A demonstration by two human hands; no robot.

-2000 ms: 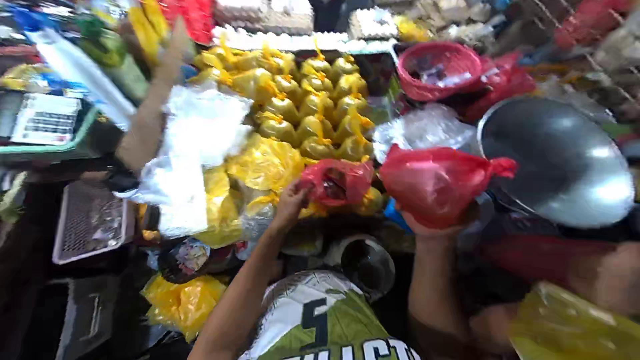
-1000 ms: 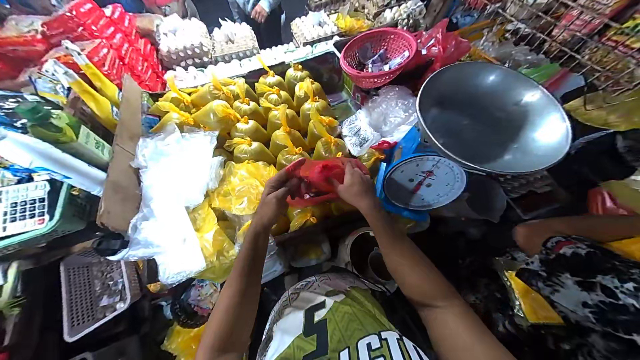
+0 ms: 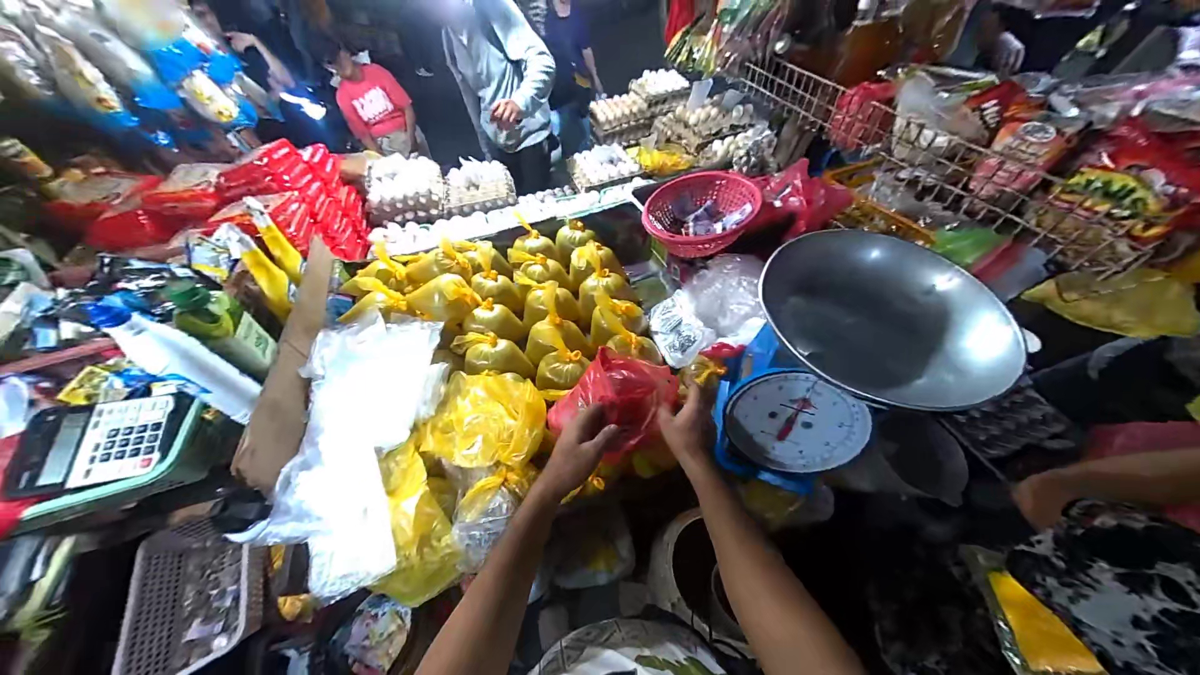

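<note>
A red plastic bag [image 3: 623, 389] lies between my hands at the near edge of the rows of tied yellow bags [image 3: 492, 323]. My left hand [image 3: 578, 455] touches its lower left side, fingers partly spread; whether they grip it cannot be told. By its right edge is my right hand [image 3: 689, 422], its fingers around or behind a small tied yellow bag [image 3: 703, 372]; the grip is partly hidden. Yellow plastic bags [image 3: 483, 417] and a stack of white plastic bags [image 3: 361, 441] lie to the left. A dial scale [image 3: 799, 420] with a metal pan [image 3: 891, 319] stands right of my right hand.
A pink basket [image 3: 701, 214] and egg trays [image 3: 405, 187] stand at the back. At left are a calculator [image 3: 117, 441] and a grey plastic basket [image 3: 187, 600]. A wire rack [image 3: 984, 159] runs along the right. Another person's arm [image 3: 1106, 483] reaches in at right; people stand beyond the counter.
Two seconds ago a filled red bag was held up on my right hand; one second ago both hands held red plastic low. Now my hands are farther apart around the red bag. The view has tilted up.
</note>
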